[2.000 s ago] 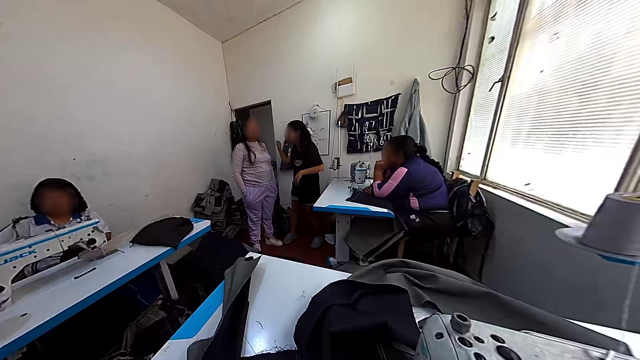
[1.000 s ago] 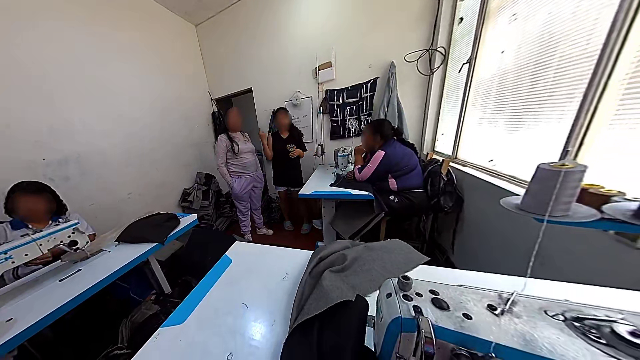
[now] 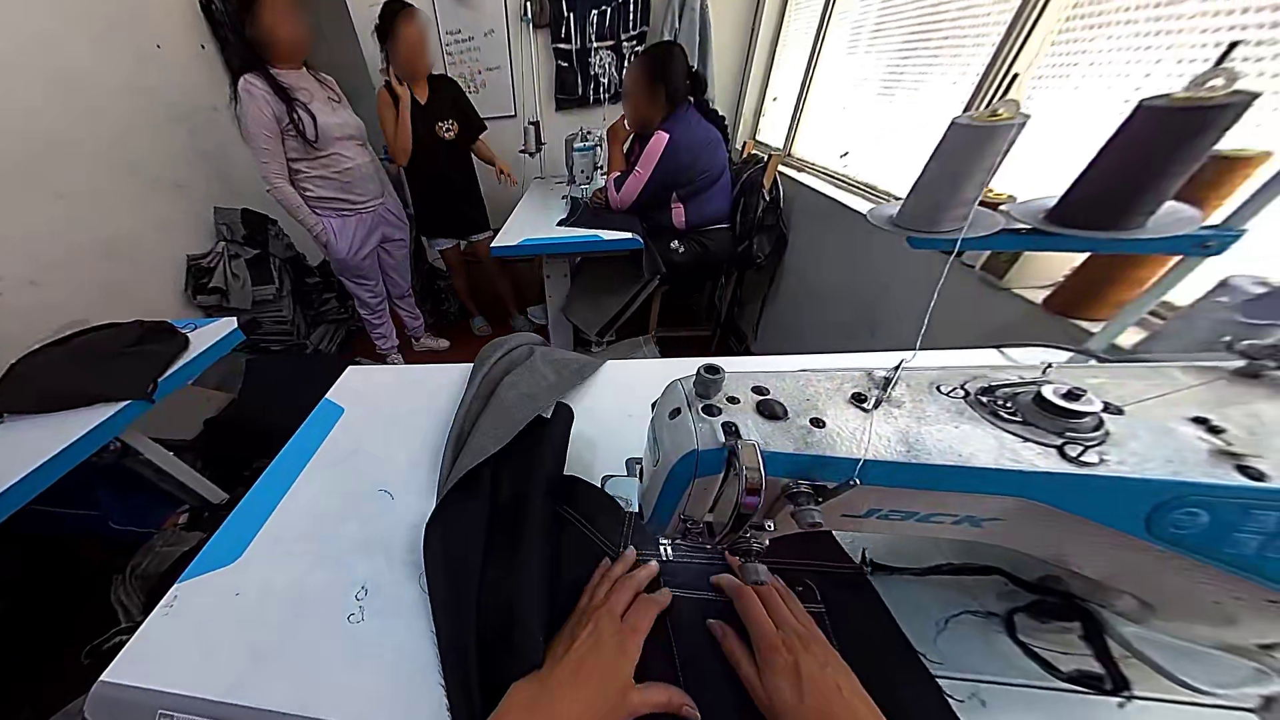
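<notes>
Dark denim fabric [image 3: 510,560] with pale stitch lines lies on the white sewing table, under the head of a Jack industrial sewing machine [image 3: 930,480]. My left hand [image 3: 610,640] rests flat on the denim, left of the presser foot, fingers spread. On the other side my right hand [image 3: 785,640] presses the same denim just in front of the needle area, its fingertips partly behind the machine's tension knob. Neither hand is closed around anything. A folded grey part of the fabric [image 3: 510,400] stands up at the left. The needle itself cannot be made out.
Thread cones [image 3: 960,170] stand on a blue rack at the right, one feeding thread to the machine. A black cord [image 3: 1075,640] lies under the arm. Ahead, a seated person [image 3: 680,170] is at another sewing table [image 3: 570,240]; two people [image 3: 340,180] stand beside it.
Both my hands have come into view on the denim. The view has turned down and to the right, showing more of the machine.
</notes>
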